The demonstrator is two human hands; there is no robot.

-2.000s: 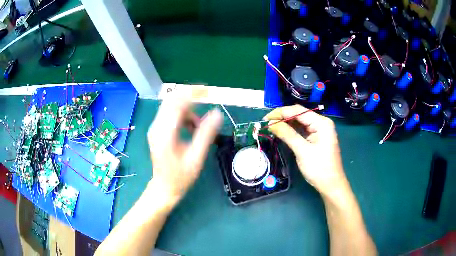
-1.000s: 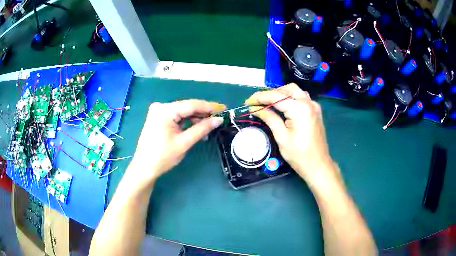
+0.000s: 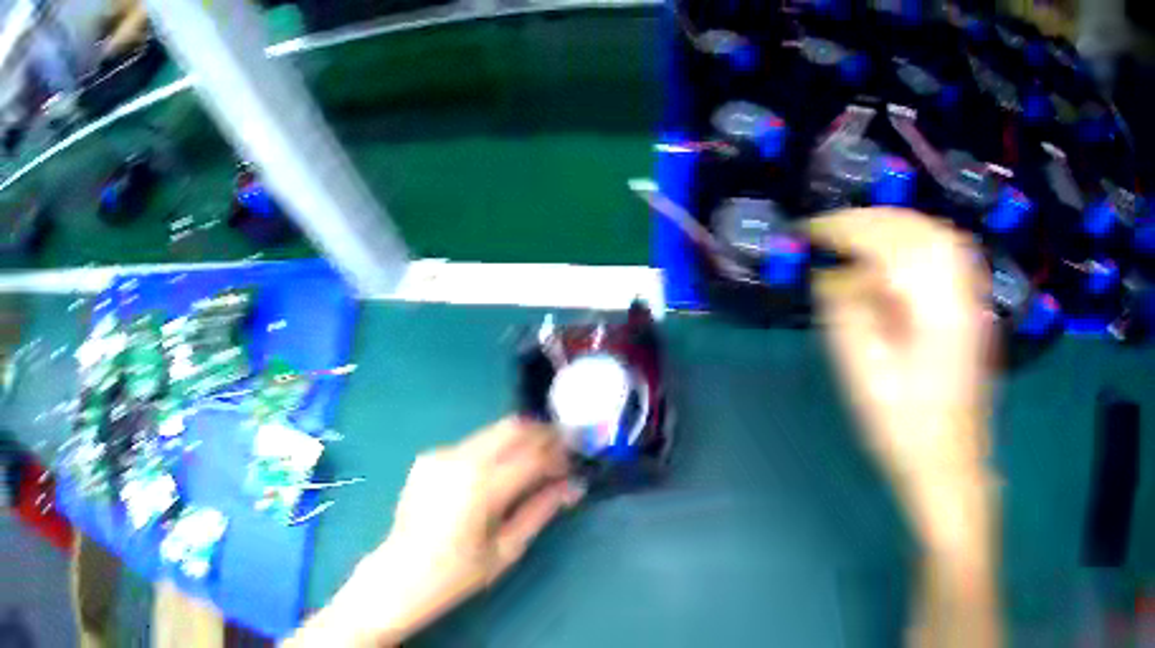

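Note:
A black speaker housing (image 3: 652, 437) with a whitish round speaker (image 3: 592, 399) sits on the green mat, blurred. My left hand (image 3: 500, 487) is at its lower left edge, fingers on or right beside the housing. The circuit board inside cannot be made out; faint red and white wires show near the housing's top. My right hand (image 3: 899, 279) is raised at the near edge of the rows of speaker units (image 3: 747, 228), strongly blurred. Whether it touches a unit cannot be told.
A blue sheet heaped with green boards (image 3: 272, 462) lies at left. A white frame rail (image 3: 532, 285) and slanted post (image 3: 279, 152) stand behind the mat. A black bar (image 3: 1112, 481) lies at far right. Units sit on the green surface beyond.
My right hand has left the housing and moved right to the speaker rows. My left hand has moved from the board down to the housing's lower left. The view has shifted and blurred.

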